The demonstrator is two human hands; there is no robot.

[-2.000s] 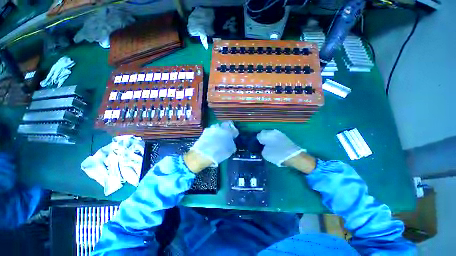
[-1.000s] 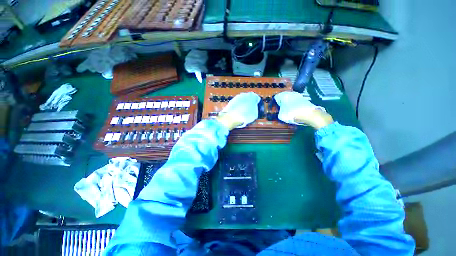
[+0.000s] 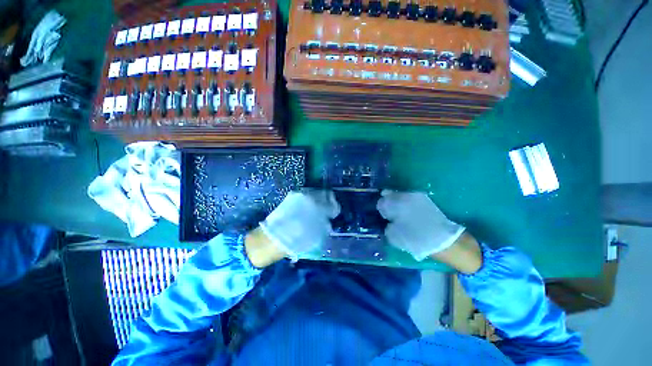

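The dark flat jig (image 3: 357, 156) lies on the green mat in front of me, with silver pieces and thin silver bars on it. My left hand (image 3: 304, 220), in a white glove, is at the jig's left edge, and my right hand (image 3: 420, 223), also gloved, is at its right edge. The fingers of both hands are closed at small black parts (image 3: 357, 210) over the jig's lower half; their outlines blur into the dark jig. The orange-brown tray stack (image 3: 400, 86) behind holds rows of black parts.
A black screw tray (image 3: 243, 189) full of silver specks is left of the jig, with white cloth (image 3: 143, 184) beyond it. A red-brown tray stack (image 3: 189, 78) holds white-faced pieces. Ribbed aluminium bars (image 3: 43, 107) lie far left. Short silver strips (image 3: 533, 169) lie at right.
Both hands have come back from the right tray stack to the jig. Two fewer black parts show at the right end of its front row than two seconds ago. The view has tilted down.
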